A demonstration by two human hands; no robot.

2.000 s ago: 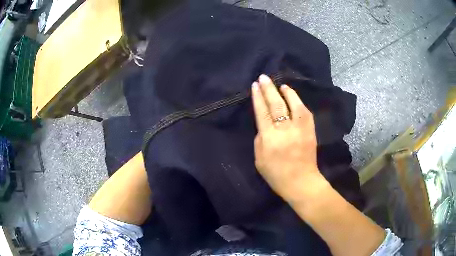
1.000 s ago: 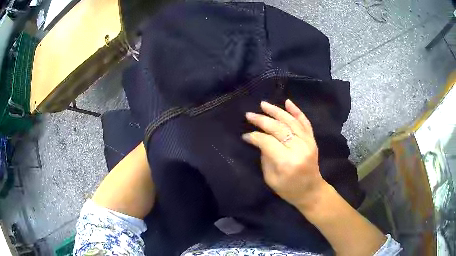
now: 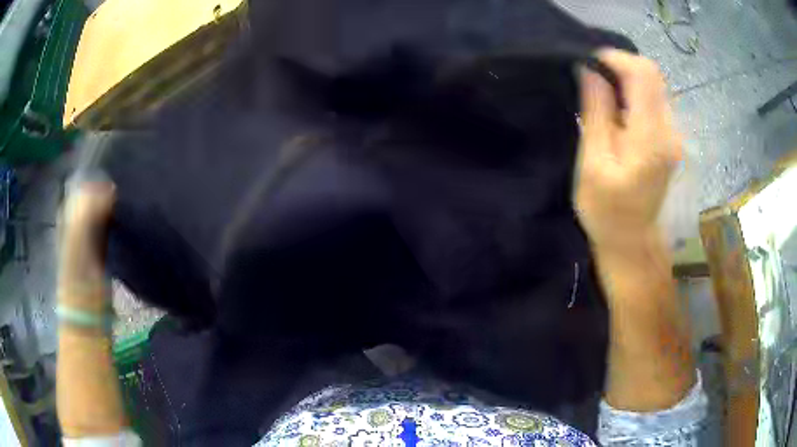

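Note:
A large dark denim garment (image 3: 489, 201) is spread wide over my lap and is blurred by motion. A faint tan seam (image 3: 271, 179) curves across its left part. A pale loose thread (image 3: 574, 284) shows on the right side. My right hand (image 3: 625, 153) grips the garment's upper right edge, with fingers bent over the cloth. My left hand (image 3: 87, 205) is blurred at the garment's left edge; its fingers are at the cloth and partly hidden, so its hold is unclear.
A wooden stool (image 3: 149, 48) is at upper left beside a green plastic crate (image 3: 39, 113). A wood-framed side table (image 3: 734, 323) is at right. Grey speckled floor (image 3: 725, 122) shows at upper right. Some green plastic (image 3: 131, 347) shows at lower left.
My left hand has come out from under the garment to its left edge. My right hand has moved up and right and taken the cloth edge. The garment is spread wider.

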